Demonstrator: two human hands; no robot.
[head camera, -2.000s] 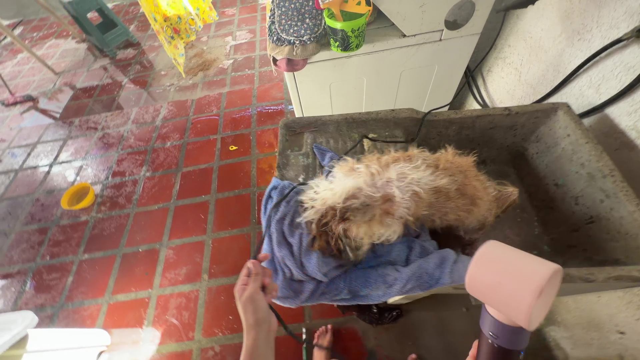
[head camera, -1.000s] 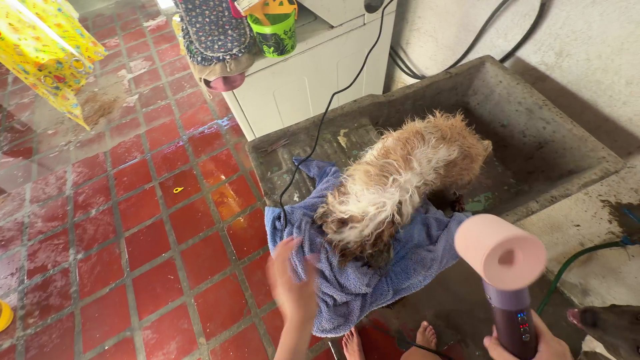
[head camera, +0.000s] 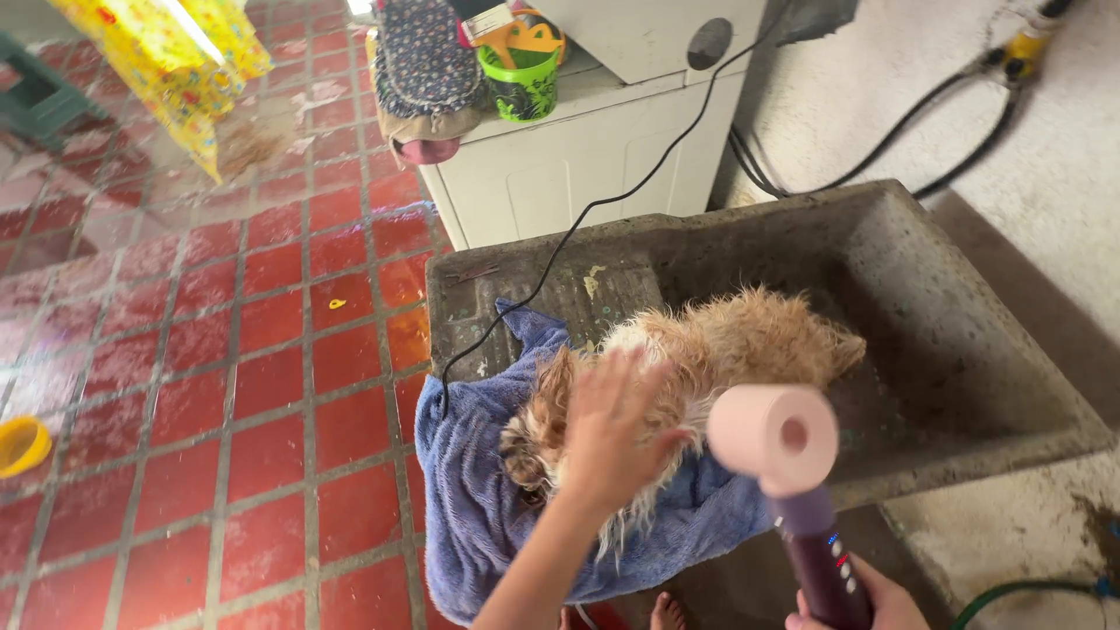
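A damp, shaggy tan-and-white dog (head camera: 752, 337) stands in a concrete wash sink (head camera: 989, 289), its head toward the left over a blue towel (head camera: 472, 490). My left hand (head camera: 612, 429), blurred and with fingers spread, is over the dog's neck and shoulder; whether it presses on the fur I cannot tell. In my right hand (head camera: 875, 599), at the lower right, is the purple handle of a hair dryer (head camera: 774, 437) with a pink head, held close to the dog's side. Small lights glow on the handle.
A black cord (head camera: 595, 203) runs across the sink's ribbed left end. Behind stands a white appliance (head camera: 569, 175) bearing a green bucket (head camera: 522, 87) and a patterned fabric item (head camera: 429, 70). A green hose (head camera: 1024, 588) lies lower right. A yellow round container (head camera: 22, 444) sits on red floor tiles.
My left hand has moved from over the towel, beside the dog's head, onto or over its neck and shoulder. The hair dryer stays in my right hand. The view has shifted.
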